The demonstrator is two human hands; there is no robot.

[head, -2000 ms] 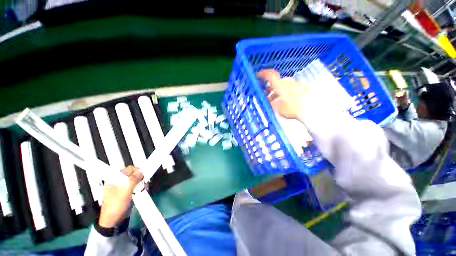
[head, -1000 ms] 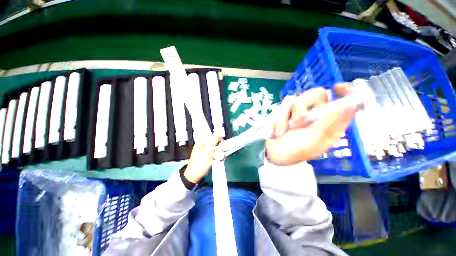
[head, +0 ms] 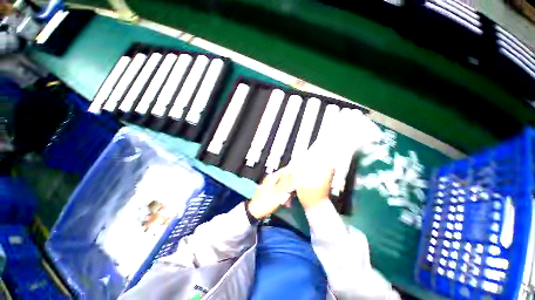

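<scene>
My left hand (head: 271, 194) and my right hand (head: 315, 186) are close together over the front edge of the right black tray (head: 239, 131). Both are closed around a blurred, overexposed white bar (head: 346, 133) that slants up to the right across the tray. Its outline and the exact finger grip are unclear. The right tray holds several white bars, with an empty slot between the first bar (head: 229, 119) and the others. The left black tray (head: 218, 91) holds a row of white bars.
Small white pieces (head: 403, 176) lie scattered right of the tray. A blue perforated crate (head: 469, 228) stands at the right. A blue bin with a clear liner (head: 82, 225) is low at left. A green conveyor (head: 281, 53) runs behind the bench. Another dark tray (head: 73, 29) is far left.
My view has turned left. My right hand has come away from the blue crate and now meets my left hand at the tray. The long strip crossing my left hand no longer shows clearly.
</scene>
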